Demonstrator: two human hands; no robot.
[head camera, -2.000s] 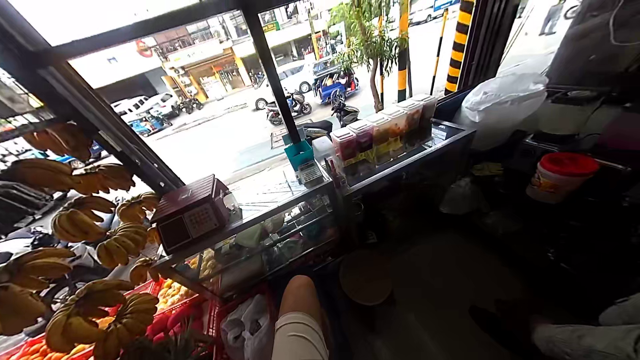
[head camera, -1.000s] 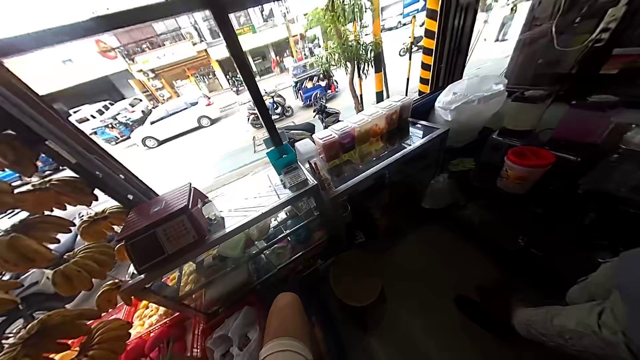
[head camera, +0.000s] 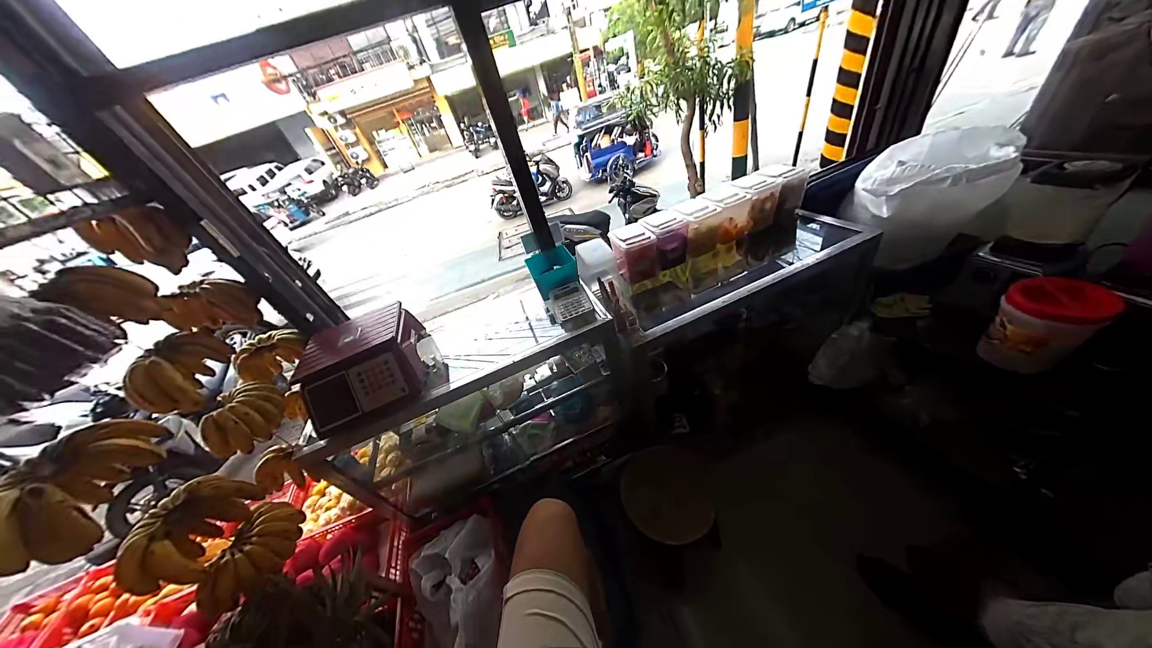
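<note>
Neither my left hand nor my right hand is in view. My bent knee (head camera: 551, 549) shows at the bottom middle, in front of a glass display counter (head camera: 486, 360). On the counter's left end stands a maroon digital scale (head camera: 360, 369). A calculator (head camera: 571, 304) leans by a teal box (head camera: 551, 270) at the counter's middle. To their right, a row of lidded clear containers (head camera: 711, 234) with coloured contents stands on the second glass counter. Bunches of bananas (head camera: 243, 418) hang at the left.
Below the bananas are red crates of orange fruit (head camera: 90, 603). A plastic bag (head camera: 454, 576) lies beside my knee, and a round stool (head camera: 668, 495) stands right of it. A red-lidded bucket (head camera: 1048, 324) and a large white plastic bag (head camera: 936, 193) are at right. Another person's leg (head camera: 1062, 621) shows lower right.
The white car seen on the street one second ago is no longer there. The view has swung a little left since then. The scale and containers stay in place on the counters.
</note>
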